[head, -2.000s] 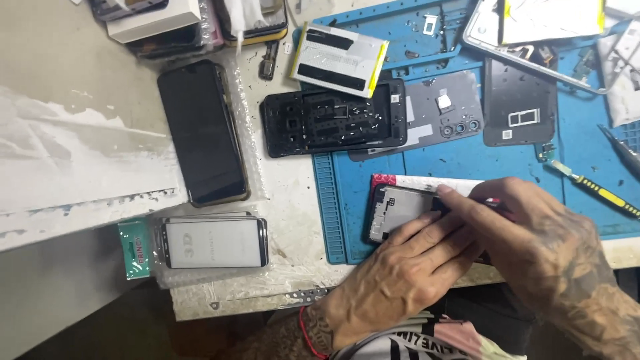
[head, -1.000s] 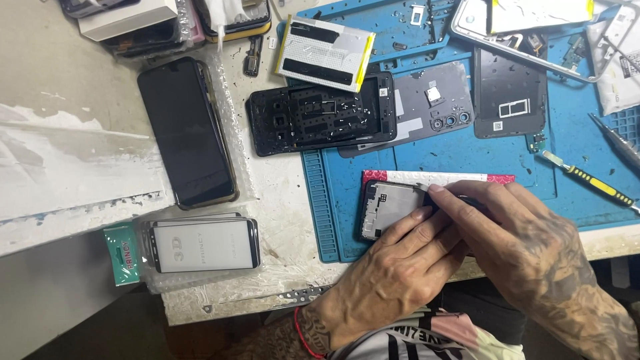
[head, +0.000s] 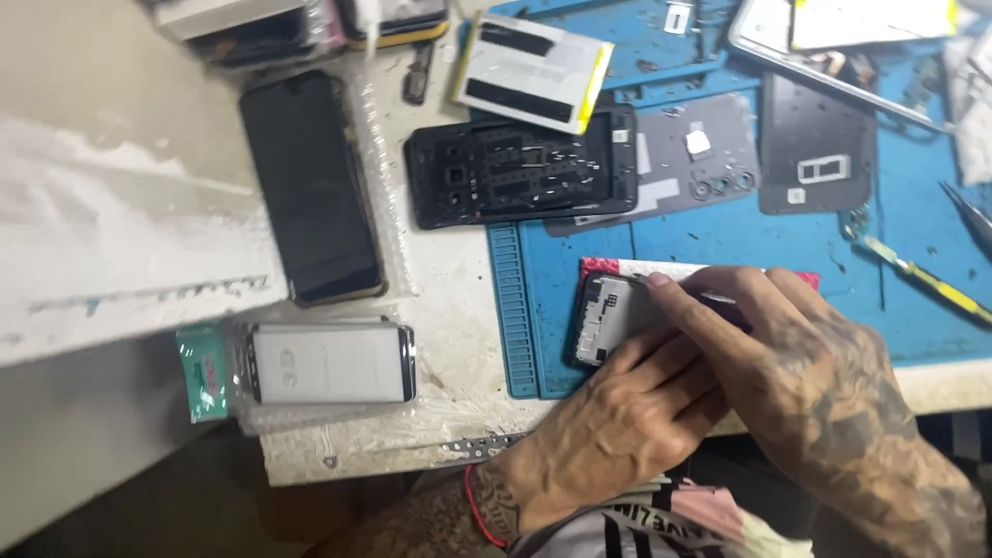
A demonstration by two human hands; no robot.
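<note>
A partly opened smartphone (head: 629,308), with a silvery inner plate and a dark rim, lies on a red and white padded strip (head: 601,267) on the blue work mat. My left hand (head: 632,426) rests over its lower edge and holds it down. At the phone's upper edge is my right hand (head: 736,318), its index fingertip pressed on the rim. A thin, dark tool (head: 721,298) with a shiny end shows between the right hand's fingers; most of it is hidden. The fingers cover the phone's right part.
Beyond the hands lie a black phone frame (head: 527,174), a battery (head: 535,74) and grey back covers (head: 821,143). Yellow-handled tweezers or a pry tool (head: 945,291) lie at right. At left are a dark phone (head: 314,186) and boxed screen protectors (head: 329,364).
Both hands remain at the phone, with only slight finger movement. Nothing has plainly been taken up or let go.
</note>
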